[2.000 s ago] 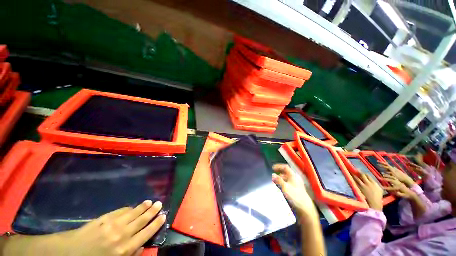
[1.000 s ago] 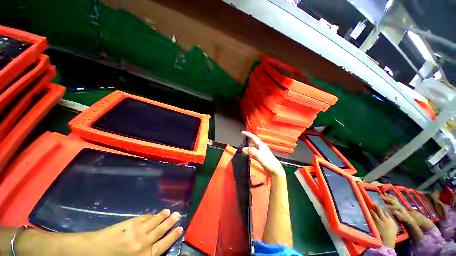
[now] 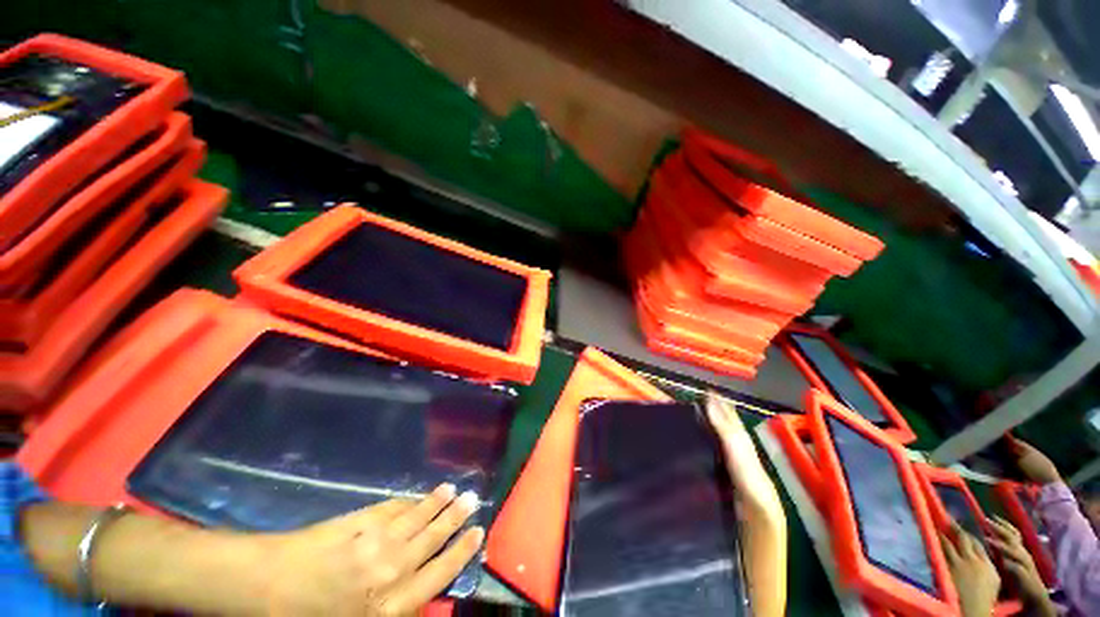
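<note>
My left hand [image 3: 384, 557] lies flat, palm down, on the near right corner of a larger dark tablet [image 3: 326, 422], which lies sideways over an orange tray [image 3: 115, 380]. The dark tablet has a shiny surface with glare. My right hand [image 3: 750, 512] holds a second tablet [image 3: 657, 518] by its right edge. That tablet's screen is dark with faint reflections, and its lower end is cut off by the picture's edge. Most of the right fingers are hidden behind it. An orange tray [image 3: 539, 512] lies under and left of the held tablet.
A framed dark tablet [image 3: 413, 280] lies behind the larger one. Stacked orange trays stand at far left [image 3: 115, 223] and back centre [image 3: 736, 271]. At the right are framed tablets [image 3: 884, 500] on a white-edged tray, coworkers' hands and a pink sleeve. A pale shelf [image 3: 832, 97] runs above.
The held tablet was edge-on a second ago and now faces me, with my right hand at its right edge. The view has shifted, showing more of the left stack. My left hand still rests on the larger tablet.
</note>
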